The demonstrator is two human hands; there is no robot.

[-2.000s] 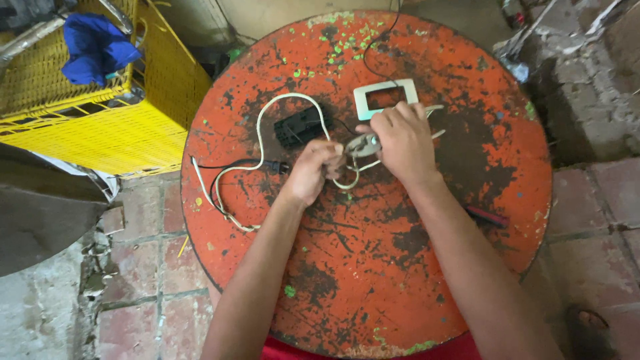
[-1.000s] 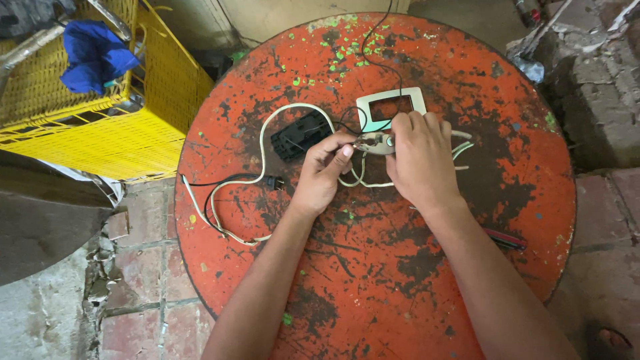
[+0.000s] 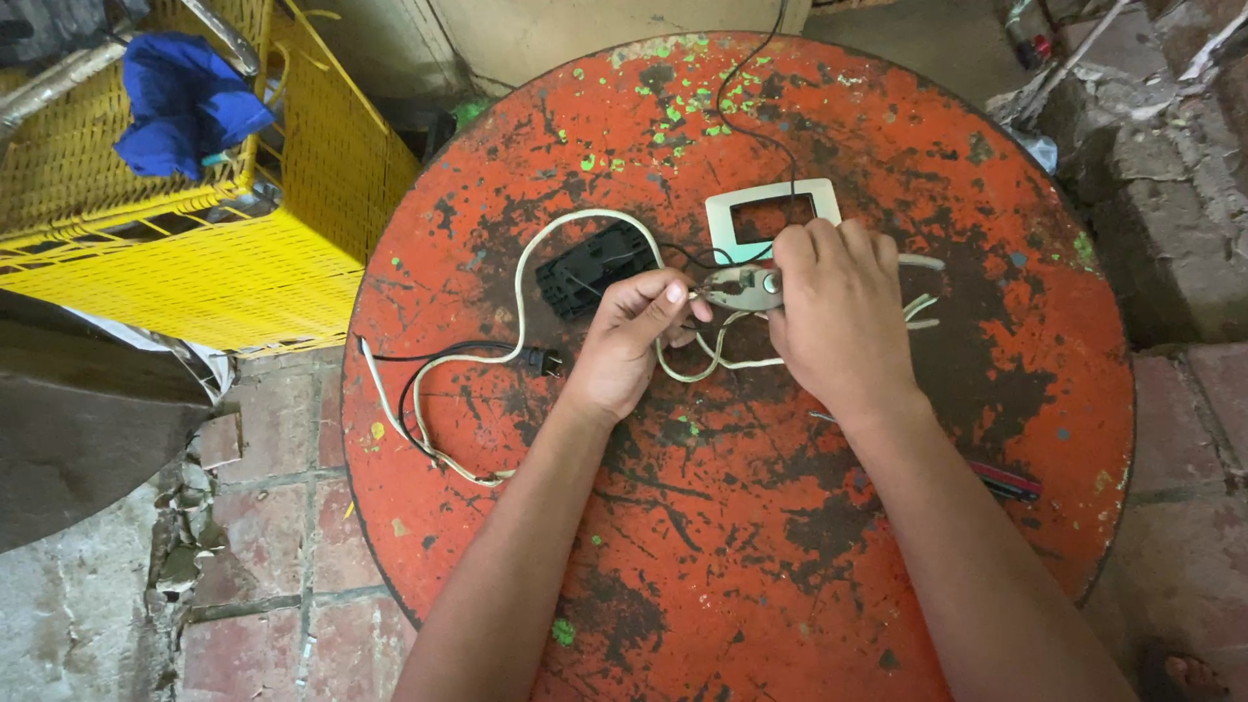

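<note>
My right hand (image 3: pixel 843 317) is closed around slip-joint pliers (image 3: pixel 746 289), whose jaws point left and meet a wire end. Between thumb and fingertips, my left hand (image 3: pixel 634 336) pinches that thin wire just left of the jaws. A white cable (image 3: pixel 522 283) loops over the table and passes below both hands. Left of my left hand lies a black plastic electrical module (image 3: pixel 597 268), with a black two-pin plug (image 3: pixel 542 362) below it. Beyond the pliers rests a white wall-plate frame (image 3: pixel 723 224); a thin black wire (image 3: pixel 722 102) crosses it. My palm hides the plier handles.
The round table (image 3: pixel 721 575) has worn red paint. A red and black tool (image 3: pixel 1004 482) lies partly behind my right forearm. Left of the table stands a yellow woven basket (image 3: pixel 195 283) with a blue cloth (image 3: pixel 185 102) on it. Part of a foot (image 3: pixel 1189 675) shows at lower right.
Both hands stay together near the wall-plate frame. Two seconds ago the pliers were tilted and partly covered by the fingers; now they lie level, jaws toward my left fingertips.
</note>
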